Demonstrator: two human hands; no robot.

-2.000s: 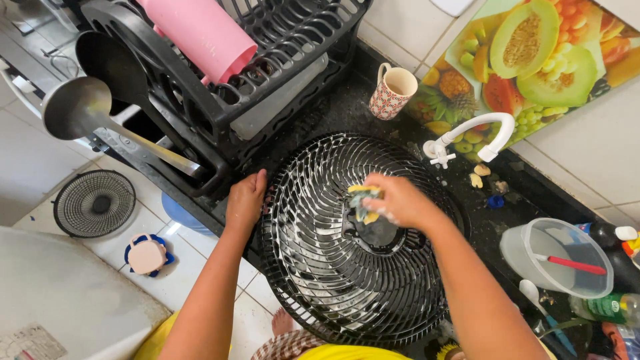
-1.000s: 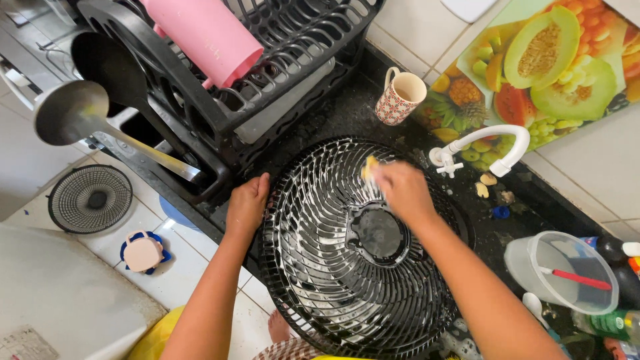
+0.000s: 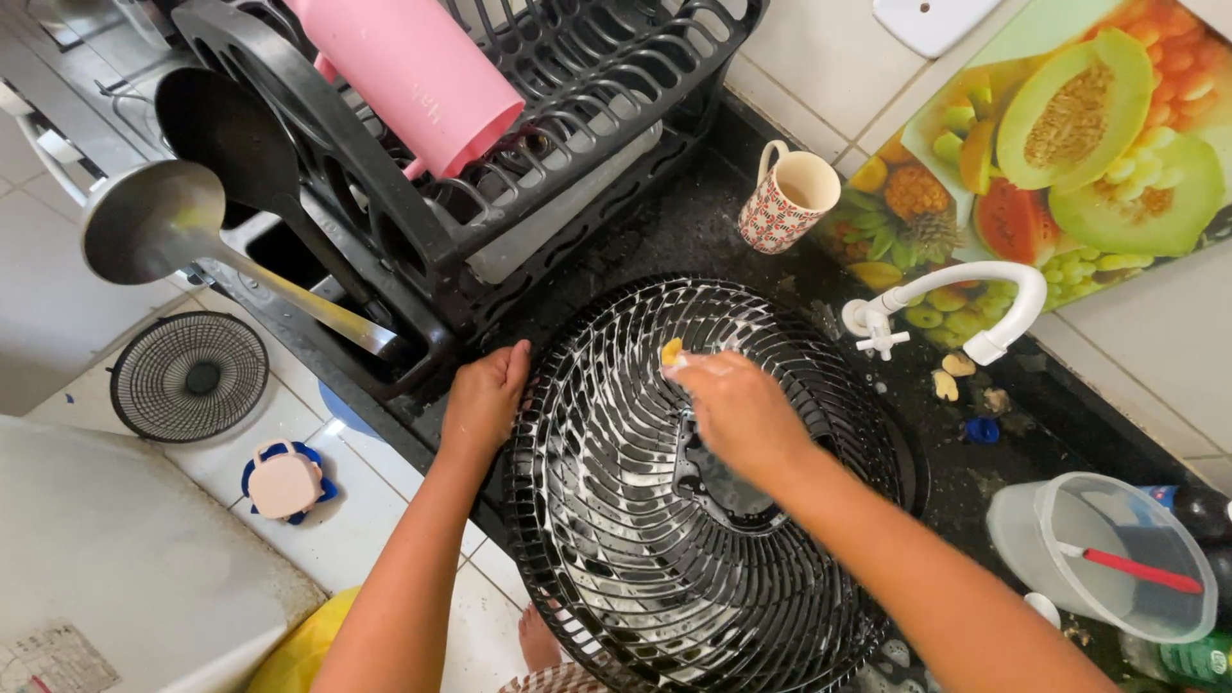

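A round black plastic fan grille point(image 3: 616, 481) lies over the sink area of the dark stone counter, its ribs streaked with white suds. My left hand point(image 3: 488, 399) grips its left rim, thumb on top; the fingers beneath are partly hidden. In my right hand point(image 3: 736, 409) is a small yellow sponge point(image 3: 672, 352), pressed to the ribs just above the grille's round hub point(image 3: 731, 486). Only the sponge's yellow edge shows past my fingers. My right wrist covers part of the hub.
A black dish rack point(image 3: 414, 183) holds a pink pitcher point(image 3: 423, 87); a metal ladle point(image 3: 154, 226) juts out beside it. Behind the grille are a patterned mug point(image 3: 784, 207) and a white faucet point(image 3: 1001, 279). A clear plastic container point(image 3: 1107, 558) stands right. Another round grille point(image 3: 190, 377) lies on the floor.
My right hand with the sponge has moved from the hub onto the ribs above it. My left hand has stayed at the left rim.
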